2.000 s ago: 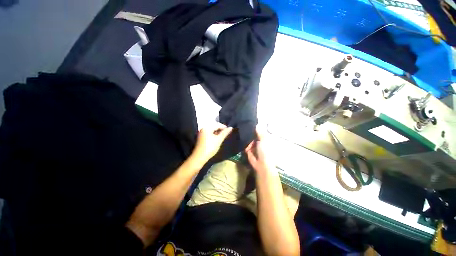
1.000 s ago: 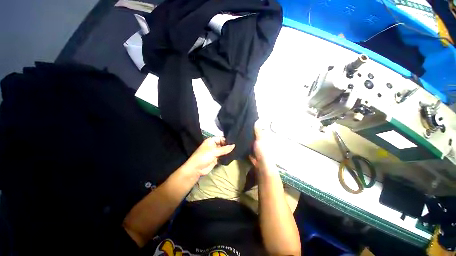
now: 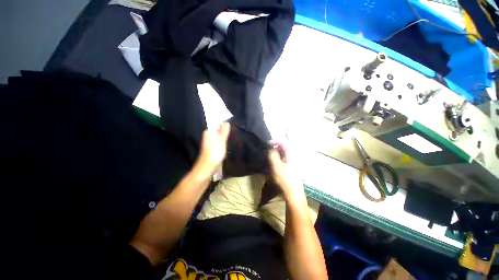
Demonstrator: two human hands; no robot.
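A black garment (image 3: pixel 235 60) with white panels lies over the table's left part, and its narrow end hangs over the front edge towards my lap. My left hand (image 3: pixel 214 146) is at the left side of that end, thumb up, slightly blurred. My right hand (image 3: pixel 280 158) pinches the right side of the end. The black cloth is spread between both hands. The sewing machine head (image 3: pixel 377 98) stands to the right of the garment, apart from it. The needle area is washed out by bright light.
Scissors (image 3: pixel 373 178) lie right of the needle area, with a black pad (image 3: pixel 429 203) beyond them. A large black garment pile (image 3: pixel 82 164) fills the left. A blue trough (image 3: pixel 350 19) runs behind the machine. Black scraps (image 3: pixel 481 219) lie at the table's right end.
My left hand has moved up and left from the cloth's lower end. The cloth end is now spread wider between my hands. The whole view has shifted slightly.
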